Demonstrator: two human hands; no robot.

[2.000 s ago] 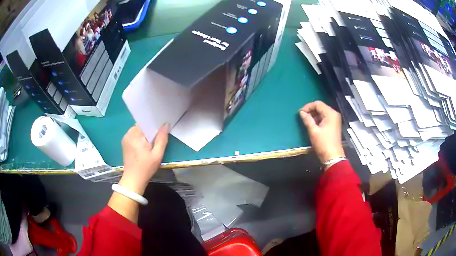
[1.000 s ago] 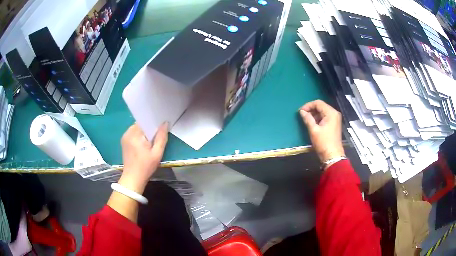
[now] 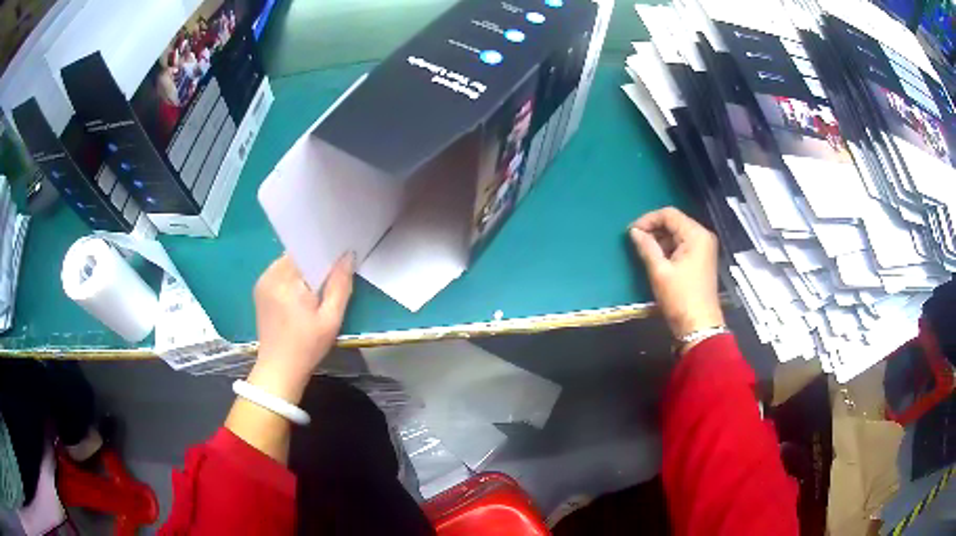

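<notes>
A black printed folding carton (image 3: 419, 94) with blue dots and a people photo lies on the green bench, its open end with white flaps towards me. My left hand (image 3: 304, 309) pinches the white flap at the lower left of that open end between thumb and fingers. My right hand (image 3: 676, 262) rests over the bench's front edge, right of the carton, fingers curled and thumb near the index finger. It holds nothing that I can see and does not touch the carton. The carton's far end is cut off by the top of the picture.
Carton blanks (image 3: 807, 178) lie in a fanned pile at right. Part-open cartons (image 3: 173, 126) stand at left. A white label roll (image 3: 108, 288) with its label strip (image 3: 192, 333) is at the left bench edge. Below are a red stool (image 3: 487, 508), greyish sheets (image 3: 451, 408) and brown corrugated carton (image 3: 862, 440).
</notes>
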